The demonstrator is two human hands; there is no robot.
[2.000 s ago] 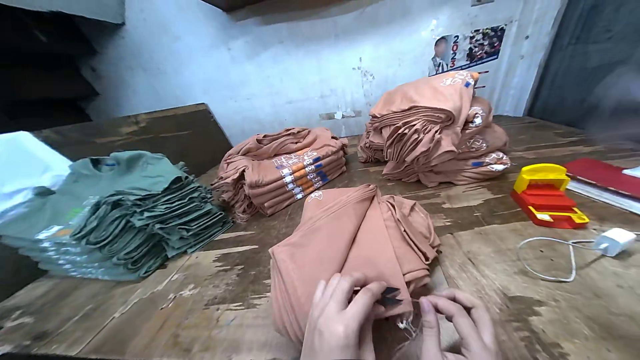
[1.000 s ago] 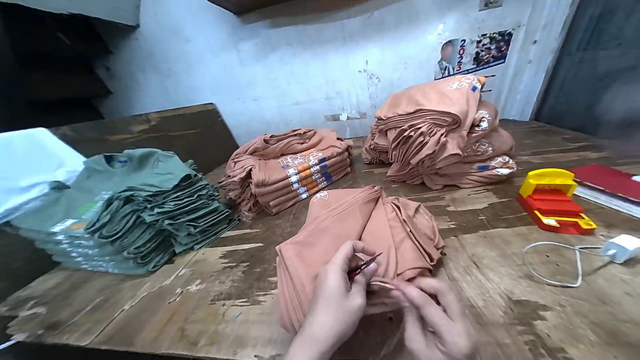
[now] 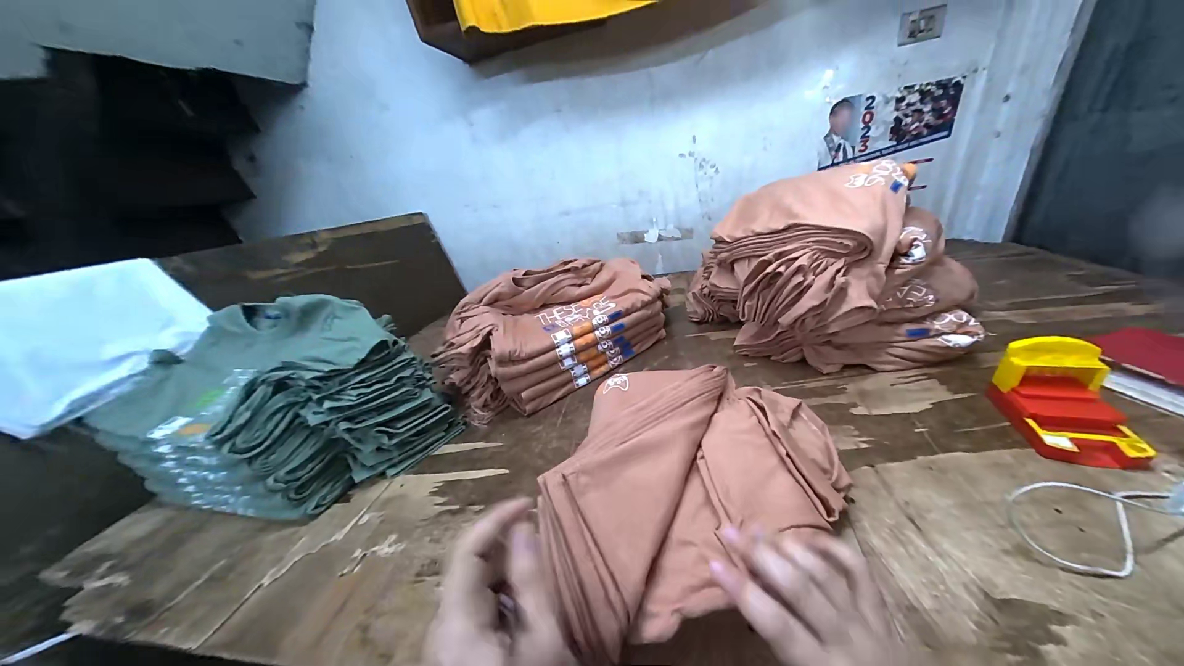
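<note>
A folded stack of salmon-pink shirts lies on the worn wooden table in front of me. My left hand is at its left edge, fingers curled around a small dark object that is mostly hidden. On the near right part of the stack rests my right hand, blurred, its fingertips touching the cloth. Whether it pinches the fabric cannot be told. Behind are a neat pile of printed salmon shirts and a taller, looser pile.
Green shirts are piled at the left beside a white cloth. On the right of the table are a red and yellow plastic holder, a white cable and a red-covered book.
My left hand has moved from the near middle of the stack to its left edge. The dark tool that showed in its fingers is now mostly hidden.
</note>
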